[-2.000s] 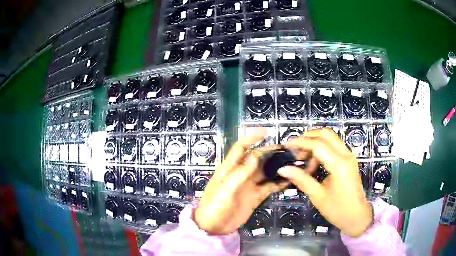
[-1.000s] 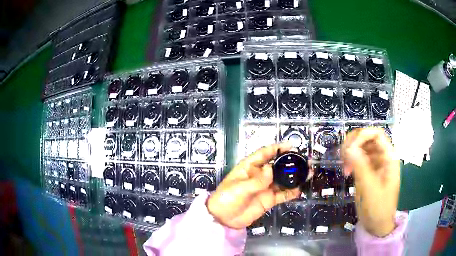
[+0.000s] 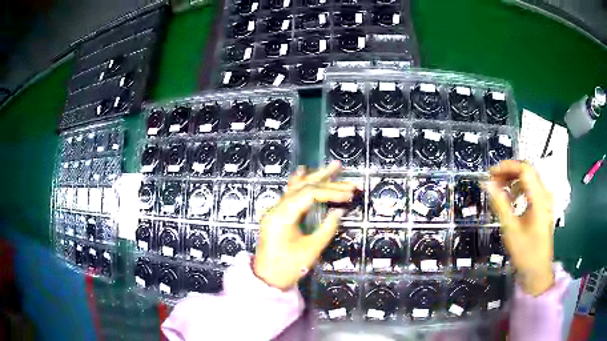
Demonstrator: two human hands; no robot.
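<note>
A clear tray in front of me holds rows of round black units with white labels. My left hand is over its left edge. My left fingertips are at a dark unit in the first pocket of the middle row. They partly hide it, and I cannot tell whether they still grip it. My right hand is over the tray's right edge, fingers curved and apart, with no unit seen held. It partly covers the right column, where a bright round shape shows between the fingers.
Another clear tray of units lies to the left, with a smaller clear tray beyond it. Black trays stand at the back and far left. Papers, a white bottle and a pink pen are right.
My left hand has moved left and brought the dark unit from mid-air to the middle row's first pocket, which looked bright and empty before. My right hand has moved slightly right.
</note>
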